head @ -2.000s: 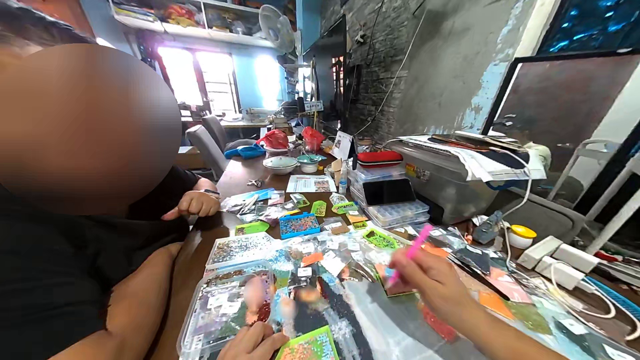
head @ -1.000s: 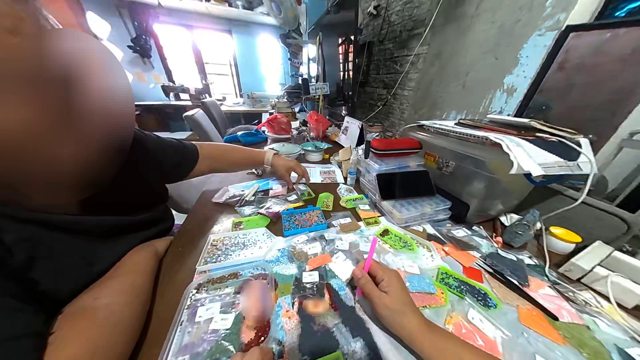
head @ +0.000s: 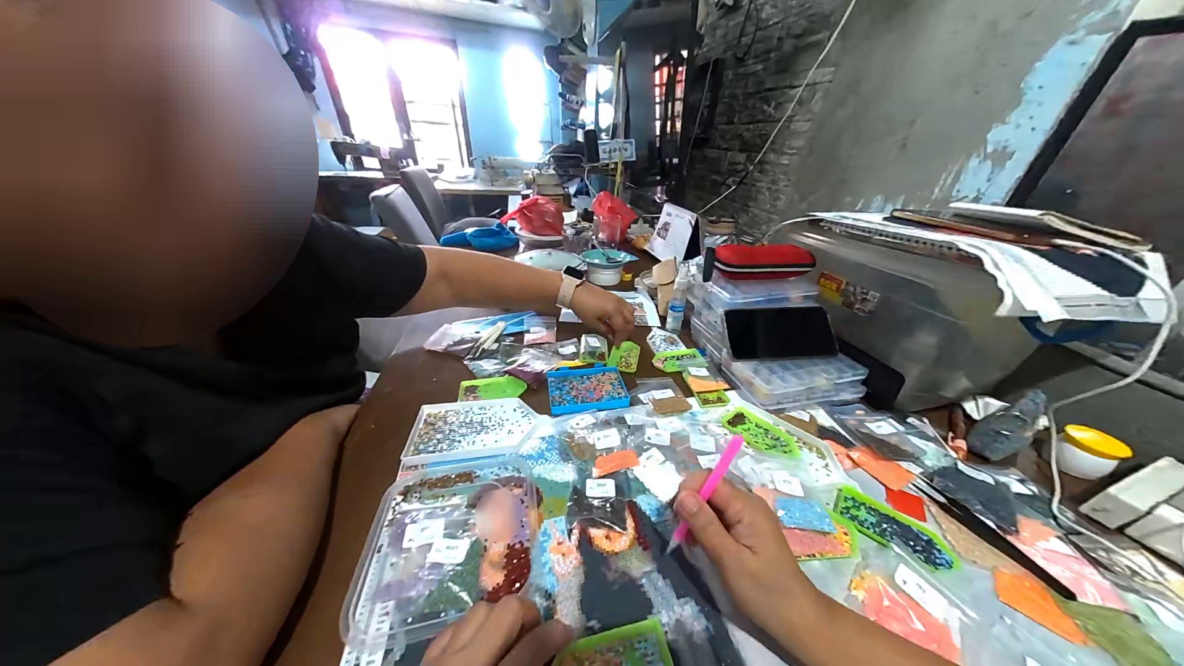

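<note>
My right hand [head: 740,536] grips a pink diamond-painting pen [head: 710,490], its tip close above the dark part of a diamond-painting canvas [head: 647,573]. At the bottom edge my left hand [head: 499,634] lies beside a green bead tray [head: 629,647]; whether its fingers hold the tray cannot be told. A clear plastic box lid [head: 370,564] rests over the canvas's left part. Beyond it are a white tray of beads [head: 472,430] and a blue tray of mixed beads [head: 589,388]. Right of my right hand sits a green tray of dark beads [head: 895,527].
A person [head: 277,370] sits at the left, one hand [head: 606,313] at a small green tray [head: 626,356]. Labelled bead bags [head: 911,620] and black tweezers [head: 1004,546] lie right. Stacked organizer boxes [head: 795,379] carry a phone [head: 780,333], beside a large plastic bin [head: 906,314].
My right hand with the pen has moved from the right-side trays to over the canvas. The other person's arm has reached out to the small trays. The green tray near my left hand has shifted.
</note>
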